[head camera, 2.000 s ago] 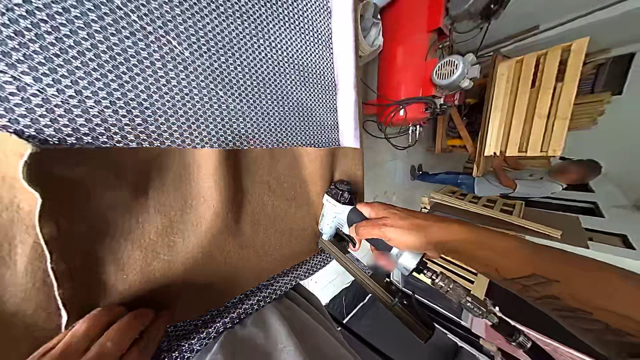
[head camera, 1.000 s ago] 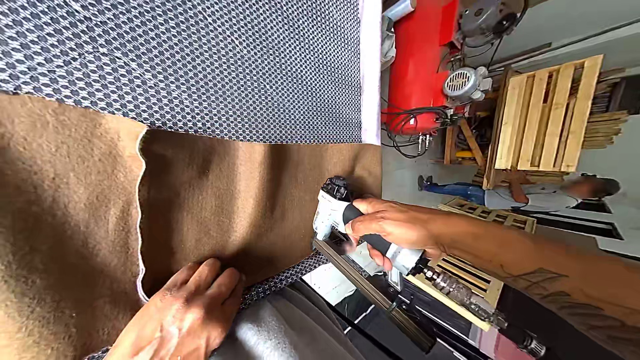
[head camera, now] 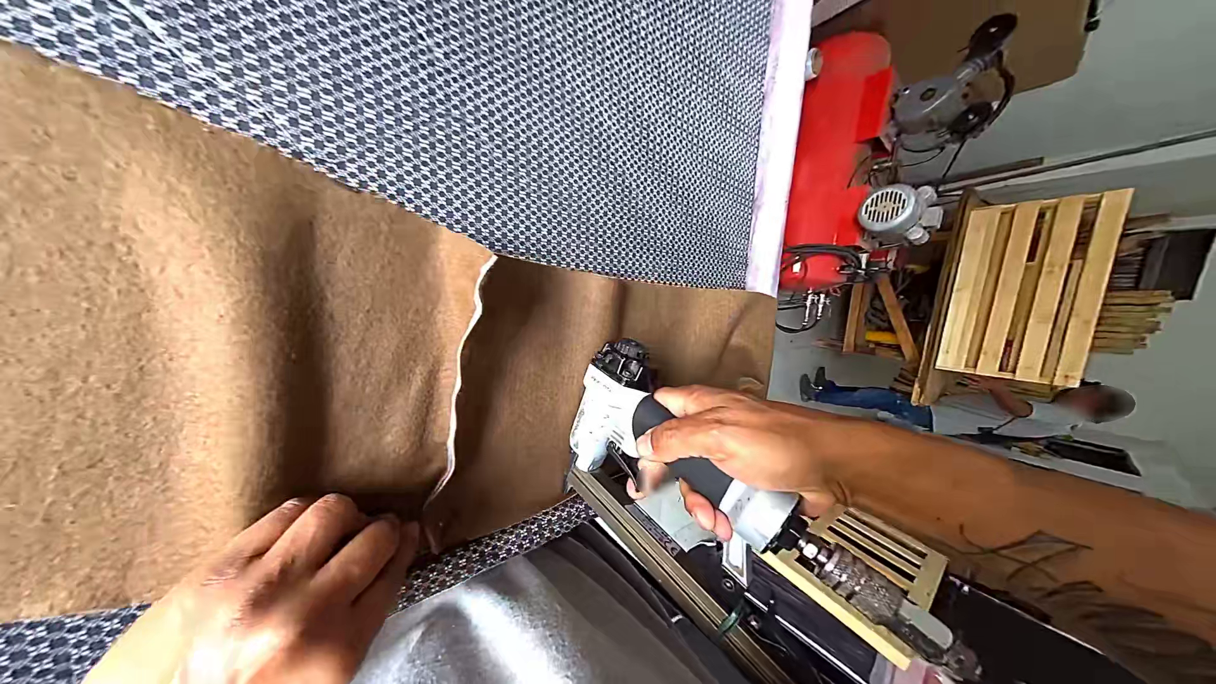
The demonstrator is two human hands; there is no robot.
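My right hand (head camera: 731, 446) grips the black handle of a white pneumatic stapler (head camera: 608, 408), its black head over brown felt-like fabric (head camera: 209, 313) and its magazine slanting down to the right. My left hand (head camera: 304, 579) presses the lower edge of the brown fabric, fingers bent; whether it pinches the cloth I cannot tell. A pale, frayed edge (head camera: 459, 380) of the brown layer runs between the hands. Blue-grey patterned fabric (head camera: 494, 123) covers the upper part, and a strip of it (head camera: 475, 560) shows along the lower edge.
Silvery grey material (head camera: 494, 627) lies below the left hand. An air hose fitting (head camera: 855, 579) hangs from the stapler. At right stand a red air compressor (head camera: 836, 161) and wooden slatted frames (head camera: 1035, 285). Another person (head camera: 978, 413) is by the frames.
The frayed edge of the brown layer has moved right, toward the stapler. My left hand has come further into view along the lower edge. My right hand keeps its grip on the stapler.
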